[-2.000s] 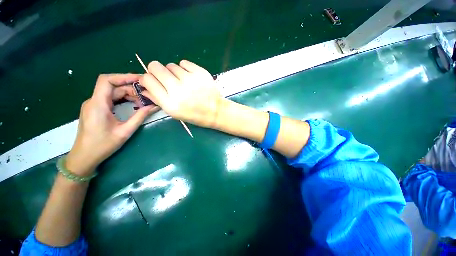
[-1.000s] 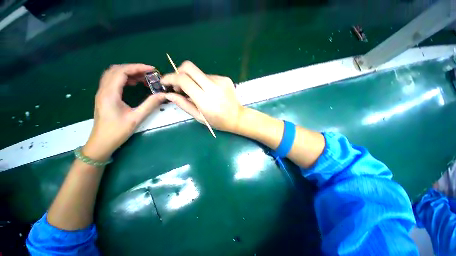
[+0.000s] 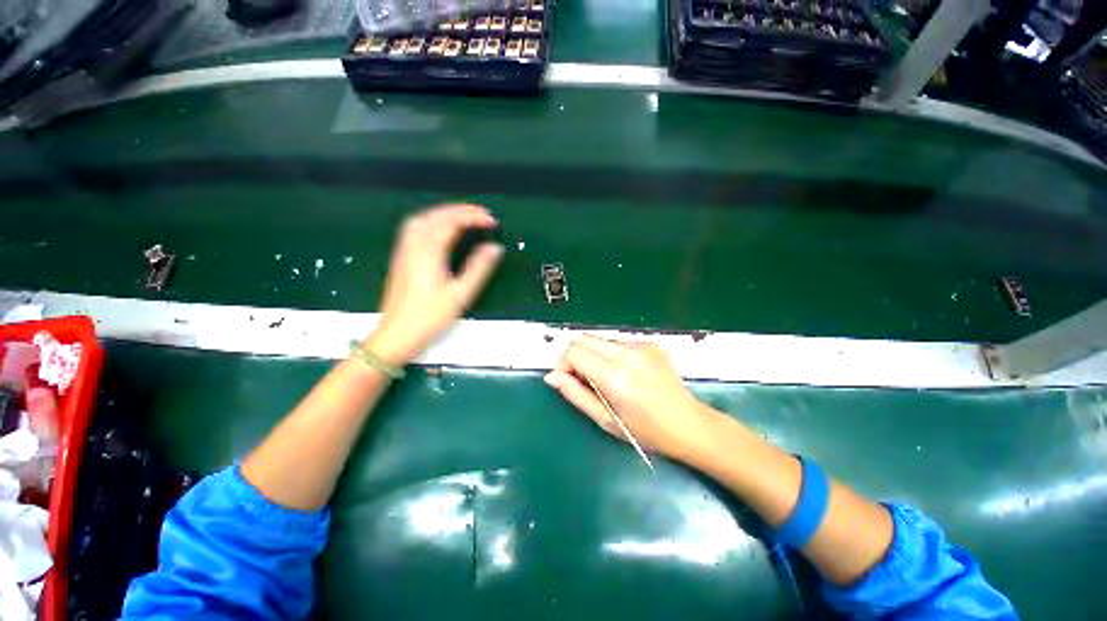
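Observation:
A small electronic module lies on the green conveyor belt, just beyond the white rail, between and beyond my hands. My left hand is raised over the belt to the left of it, slightly blurred, thumb and fingers apart, holding nothing. My right hand rests at the white rail and holds a thin wooden stick, which points down to the right. Its upper end is hidden by the fingers. Other modules lie on the belt at the left and right.
A red basket with white wipes stands at the left. Beyond the belt are a filled black tray under clear plastic and stacked black trays. A pale post rises at the right.
The module that was in my left fingertips is no longer held; one now lies on the belt. My left hand has opened. My right hand has moved apart from it with the stick. The view has shifted.

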